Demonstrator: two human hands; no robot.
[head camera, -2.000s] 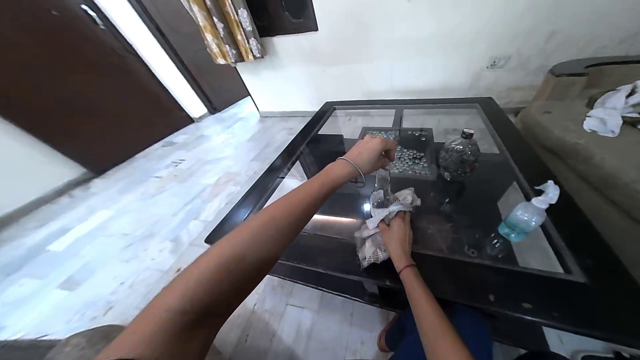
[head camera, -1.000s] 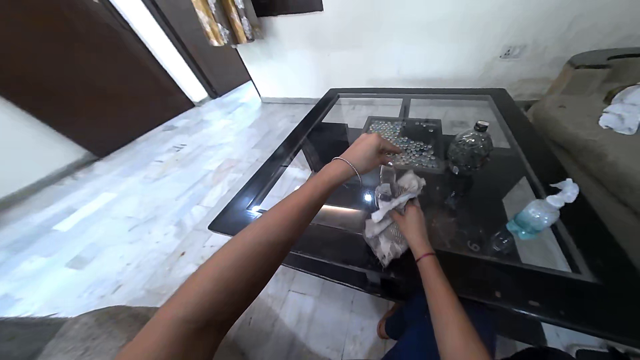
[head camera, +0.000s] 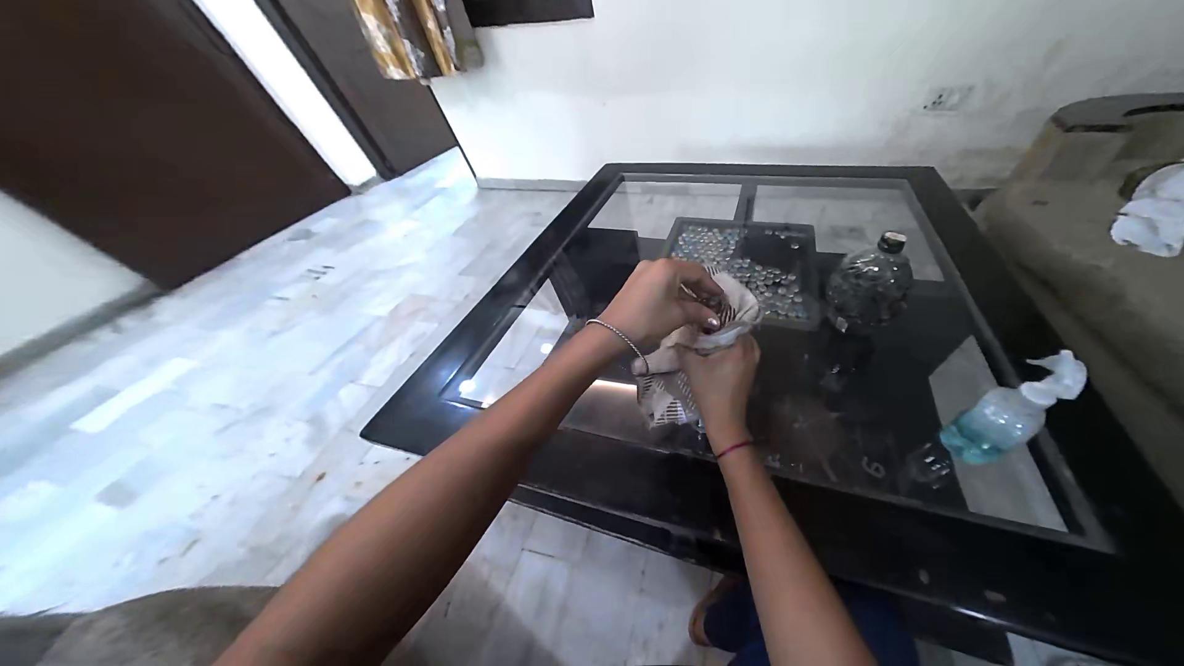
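Observation:
A pale, patterned cloth is bunched above the near part of a black-framed glass table. My right hand grips it from below. My left hand has its fingers curled at the cloth's upper folds; whether they pinch the cloth or something inside it cannot be told. Whatever the cloth wraps is hidden. Just beyond my hands, a square tray of small glassy pebbles shows at the table. To its right stands a clear, faceted glass bottle with a dark cap.
A pump bottle of blue-green liquid stands at the right of the black table frame. Beyond the table's right edge is a brown sofa with a white cloth on it. The wall lies behind the table.
Earlier my left hand was at a clear object above the cloth; now its fingers are down in the cloth's folds and the clear object is out of sight. The cloth is bunched higher around my hands.

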